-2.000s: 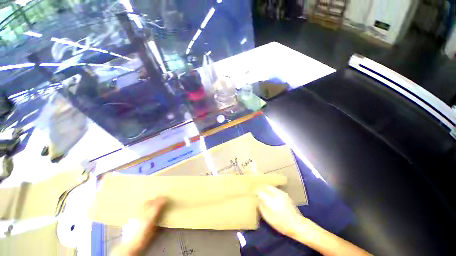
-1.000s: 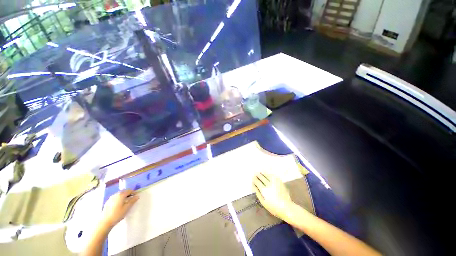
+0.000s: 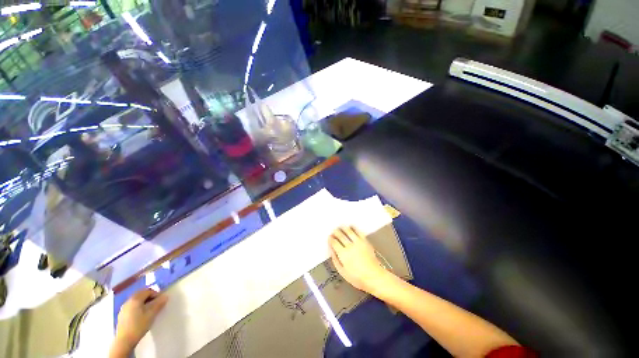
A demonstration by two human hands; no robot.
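A long white piece (image 3: 245, 269) lies flat over a khaki fabric panel (image 3: 280, 314) on the blue-tinted sewing template (image 3: 434, 280). The panel's lower part shows with dark drawn lines. My left hand (image 3: 140, 316) lies at the white piece's left end, thumb and fingers close together; whether it pinches the edge is unclear. My right hand (image 3: 356, 260) rests with its fingers on the white piece near its right end, palm over the khaki panel. A small tan corner (image 3: 391, 210) shows at the white piece's right tip.
The clear cover sheet (image 3: 175, 56) stands raised behind the brown-orange hinge strip (image 3: 231, 220). Through it show a red and black item (image 3: 235, 140) and a cream container (image 3: 280, 136). Khaki panels (image 3: 49, 314) lie at left. A white rail (image 3: 532, 94) crosses the black table (image 3: 504, 210).
The folded tan layer from two seconds ago is gone from on top, and the white piece lies there. Since one second ago, both hands have stayed on it while the view has shifted.
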